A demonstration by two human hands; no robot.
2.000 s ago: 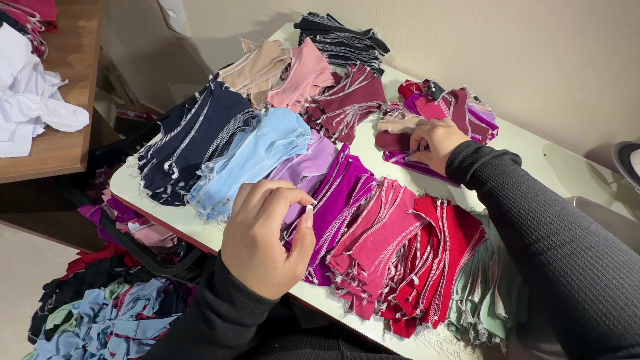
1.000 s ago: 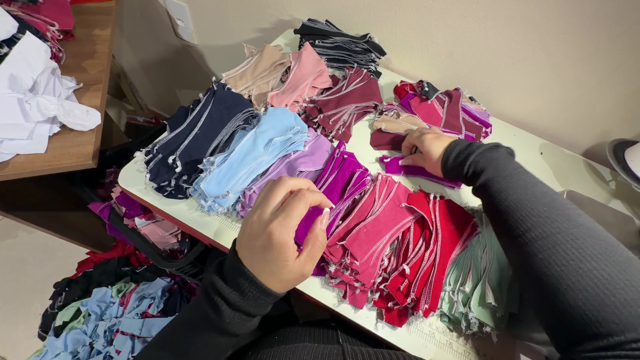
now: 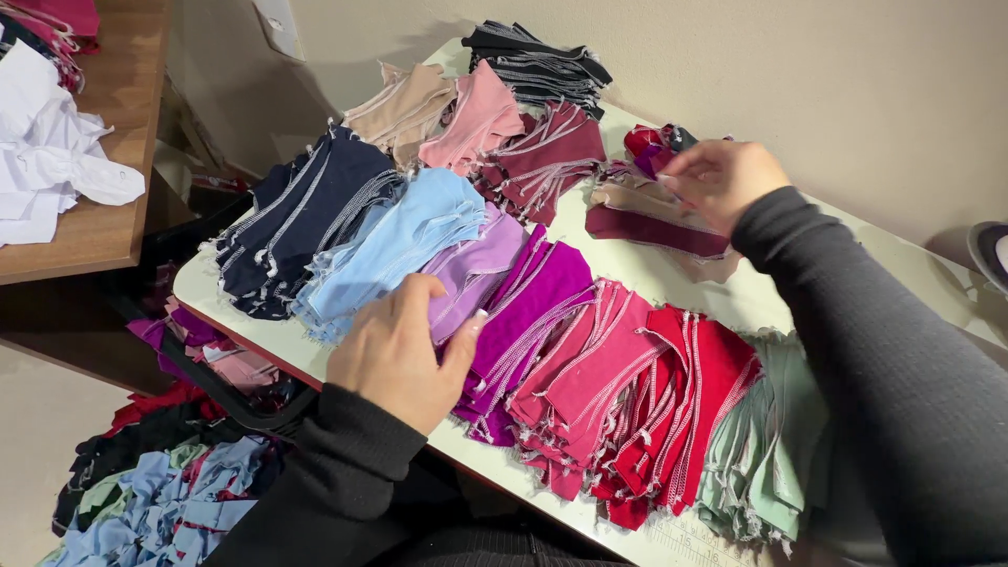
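Stitched fabric pieces lie in overlapping stacks by colour on a white table. My left hand (image 3: 405,346) rests at the lavender stack (image 3: 476,260) and the purple stack (image 3: 531,323), thumb and forefinger apart. Light blue pieces (image 3: 394,236) and navy pieces (image 3: 303,220) lie left of it; pink (image 3: 598,362), red (image 3: 685,394) and sage green (image 3: 760,449) ones lie to the right. My right hand (image 3: 720,181) is over a small mixed pile with beige and burgundy pieces (image 3: 657,224); its fingertips are at a purple piece (image 3: 650,160), and whether they grip it cannot be told.
Black (image 3: 539,67), beige (image 3: 405,110), light pink (image 3: 476,118) and maroon (image 3: 555,157) stacks lie at the table's back. White fabric (image 3: 59,157) lies on a wooden table (image 3: 130,134) at left. Below are a black-rimmed container (image 3: 228,402) and a heap of scraps (image 3: 150,504).
My right hand has lifted and moved back over the mixed pile. The purple piece at the near side of that pile no longer shows there. My left hand remains by the lavender and purple stacks.
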